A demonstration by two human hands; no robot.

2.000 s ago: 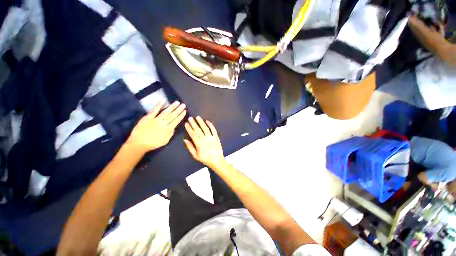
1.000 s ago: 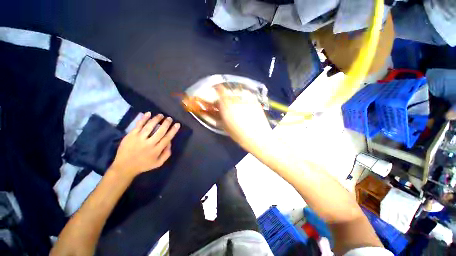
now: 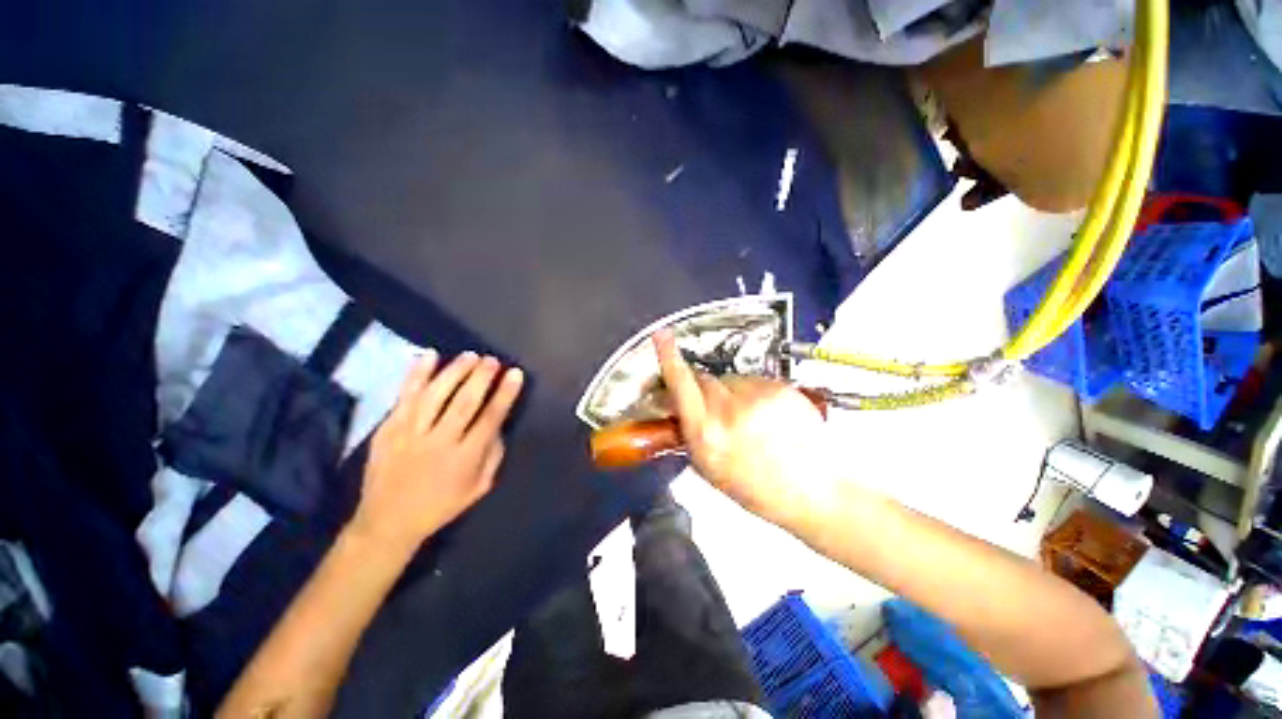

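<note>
The dark navy garment with pale grey areas [image 3: 232, 288] lies spread at the left of the table. A small navy pocket piece [image 3: 253, 421] lies on its pale area. My left hand [image 3: 436, 450] is flat on the garment's navy edge, palm down, fingers slightly apart, holding nothing. My right hand [image 3: 738, 429] is around the orange-brown handle of the steam iron [image 3: 696, 358], index finger stretched out over its silver body. The iron stands near the table's front edge, its tip towards the left. Part of the handle is hidden by the hand.
Yellow steam hoses [image 3: 1111, 211] run from the iron up to the right. Grey and navy garments [image 3: 900, 28] hang over a tan form [image 3: 1033, 127] at the back right. White scraps [image 3: 786, 180] lie on the table. Blue crates [image 3: 1160, 309] stand on the floor at the right.
My right hand has left the garment's edge and taken hold of the iron, which has moved towards me and turned. My left hand stays on the garment. The camera view has shifted.
</note>
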